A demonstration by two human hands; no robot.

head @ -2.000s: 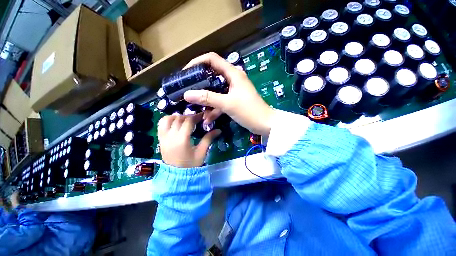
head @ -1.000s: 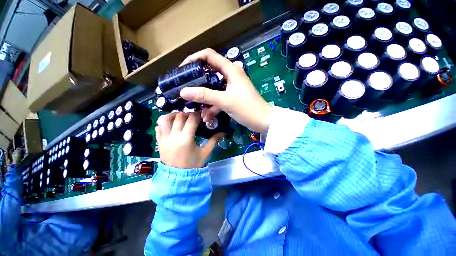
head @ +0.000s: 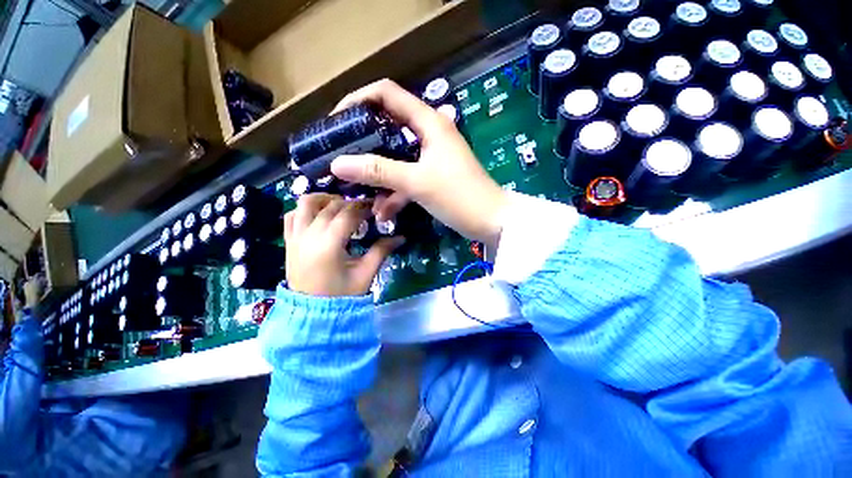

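Observation:
My right hand (head: 434, 159) holds a black capacitor (head: 336, 140) sideways above the board, its silvery print showing; another may be behind it. My left hand (head: 322, 247) is just below, at the green circuit board (head: 406, 280). Its thumb is apart from its curled fingers, with pale-topped capacitors (head: 384, 226) between them. Whether it grips one is hidden by the fingers. The board's lower middle is partly covered by my hands.
Upright capacitors (head: 645, 119) fill a board at right, beside an orange-copper coil (head: 604, 192). More capacitor rows (head: 201, 224) run left. An open carton (head: 322, 47) and a closed carton (head: 121, 112) stand behind. The silver rail (head: 430, 319) borders the near side. A person's blue sleeve (head: 23, 359) is far left.
Both hands have shifted slightly left in the picture, the right still with its capacitor. The right-hand board appears slightly further right. The other person's arm has risen at far left.

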